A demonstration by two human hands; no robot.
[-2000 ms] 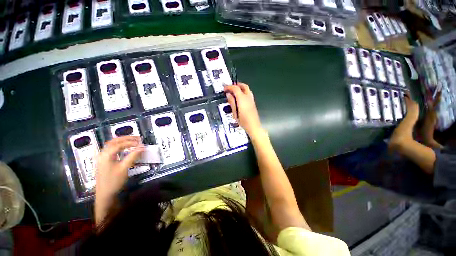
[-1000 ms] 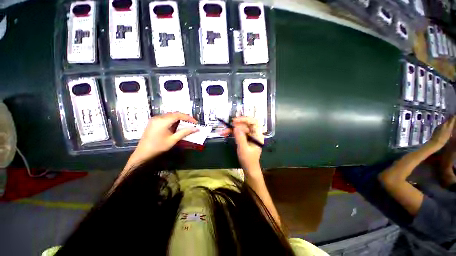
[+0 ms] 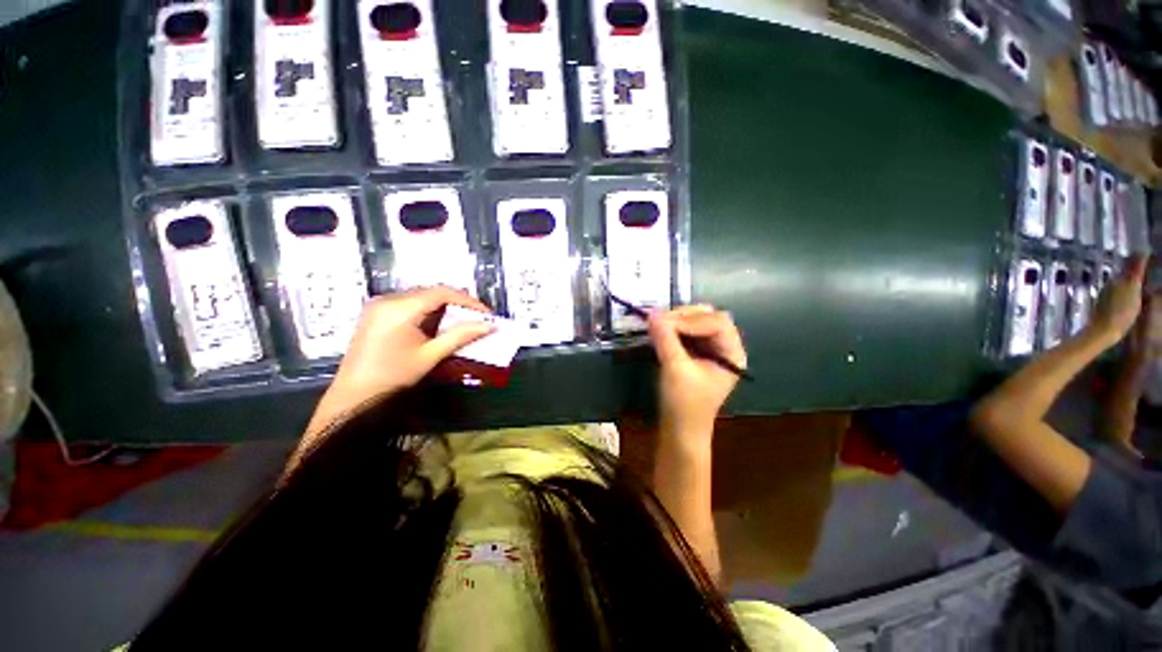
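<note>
A clear blister tray holds white device housings in two rows. My right hand holds a thin black pen-like tool like a pencil; its tip is over the front-right housing. My left hand pinches a small white card with a red lower edge, just in front of the third front housing, partly covering that housing. Whether a sticker is on the tool tip cannot be told.
At the right, another filled tray lies on the green bench, with another person's hands and arms at it. More trays show at the top right. A round cream fan with a white cord is cut off at the left edge.
The view first tilted so the tray sits closer in front. My right hand with the tool has since moved right, from beside the card to the front-right housing. My left hand keeps the card.
</note>
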